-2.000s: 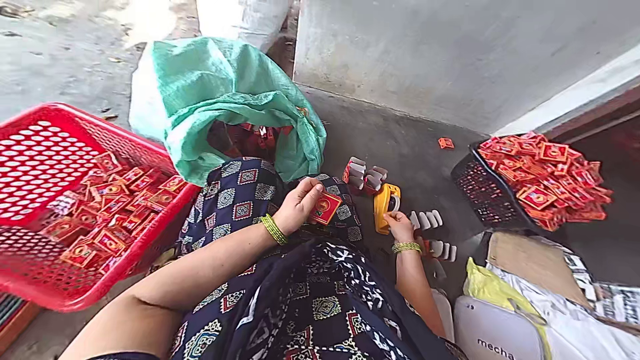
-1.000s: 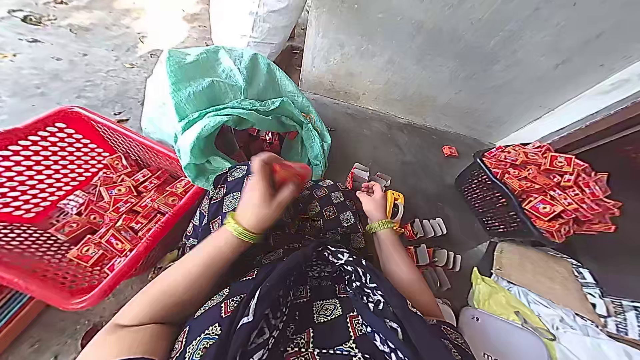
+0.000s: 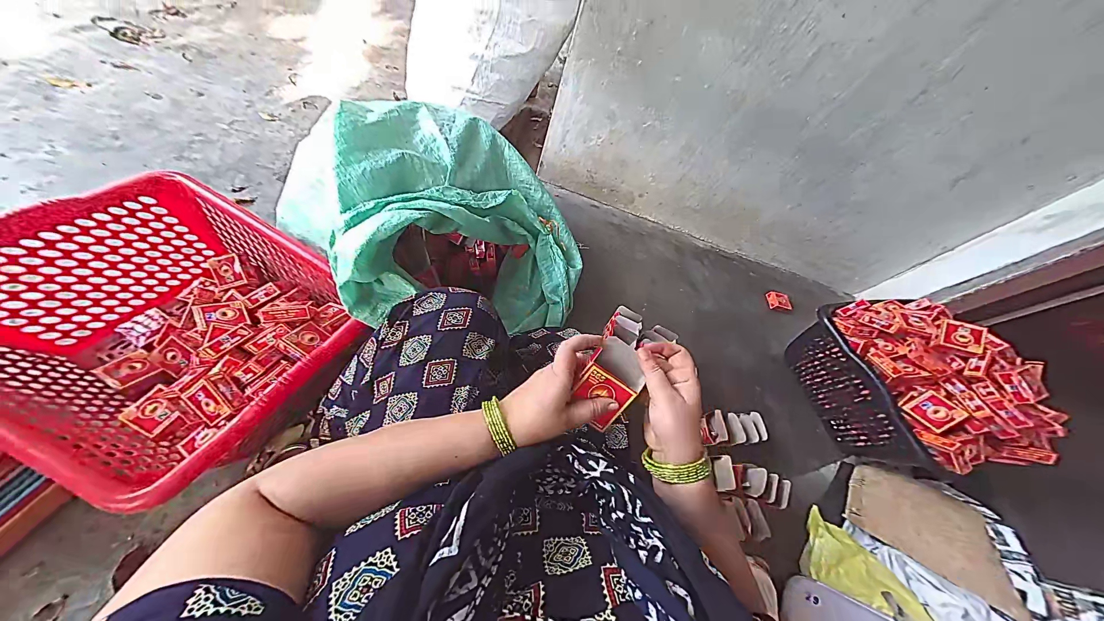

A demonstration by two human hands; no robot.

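Note:
Over my lap, my left hand (image 3: 552, 397) grips a small red printed cardboard box (image 3: 604, 392) by its sides, thumb on the printed face. A pale grey flap stands up from the box's upper end. My right hand (image 3: 675, 401) has its fingertips at that flap, on the box's right side. Just beyond my hands, more small boxes with raised pale flaps (image 3: 627, 321) stand on the floor. Further rows of such boxes (image 3: 746, 427) lie beside and below my right wrist. The yellow object seen earlier is not visible.
At left is a red plastic basket (image 3: 336, 345) with many red boxes. A green woven sack (image 3: 431, 155) holding red items opens toward my knees. At right, a black basket (image 3: 811, 371) is heaped with red boxes; one box (image 3: 778, 300) lies near the wall. Cardboard (image 3: 918, 517) lies lower right.
My left hand, raised and blurred over my lap a second ago, has come to the right beside my right hand. Both now meet at one box with its flap up.

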